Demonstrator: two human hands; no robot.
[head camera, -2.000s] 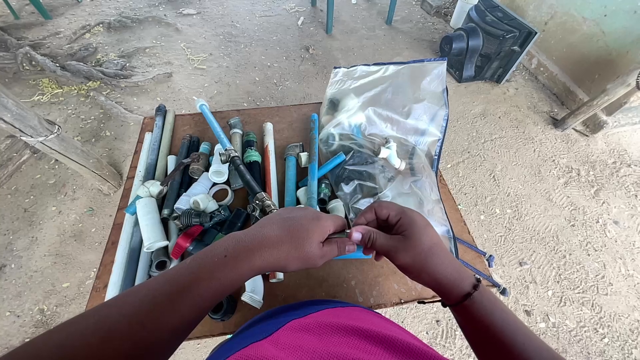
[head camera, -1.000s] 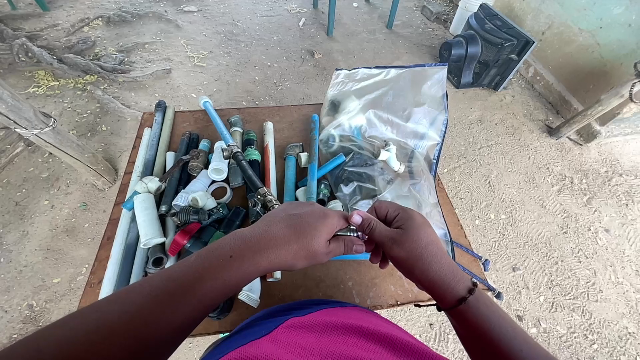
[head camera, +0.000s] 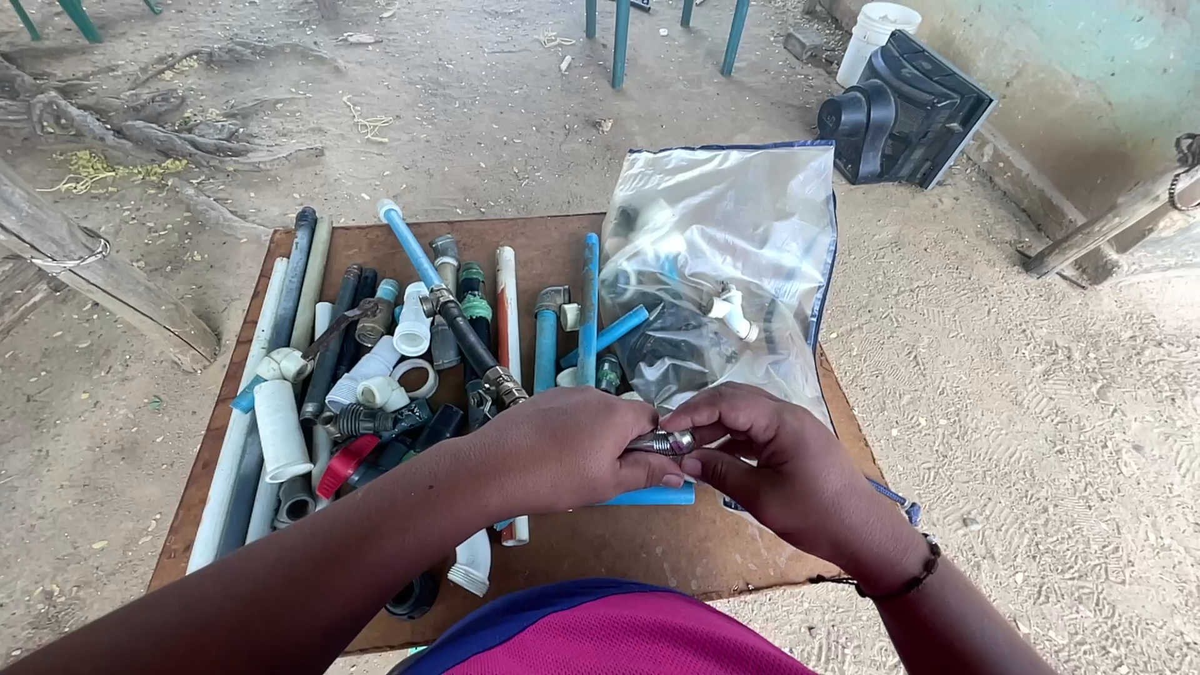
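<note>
My left hand (head camera: 572, 450) grips a threaded metal fitting (head camera: 664, 442) between thumb and fingers, its ribbed end pointing right. The thumb and fingertips of my right hand (head camera: 778, 469) touch that end; whether they also grip it, I cannot tell. Below the fitting a blue pipe (head camera: 656, 494) lies partly under my left hand. Just beyond my hands rests a clear plastic bag (head camera: 741, 206) with blue edging and fittings inside; a white branched fitting (head camera: 733, 312) shows at it. A black pipe with a blue end (head camera: 412, 246) runs down toward my left wrist.
A brown board table (head camera: 750, 572) bears many pipes and fittings, among them a white pipe (head camera: 234, 422), a white sleeve (head camera: 279, 431) and a red ring (head camera: 347, 466). Beyond are a wooden post (head camera: 103, 262), green chair legs (head camera: 622, 42), a white bucket (head camera: 872, 42) and a black appliance casing (head camera: 900, 112).
The fitting between my hands shows more now, its threaded end turned up in view. My right fingers have shifted around that end. The pipes and the bag lie as before.
</note>
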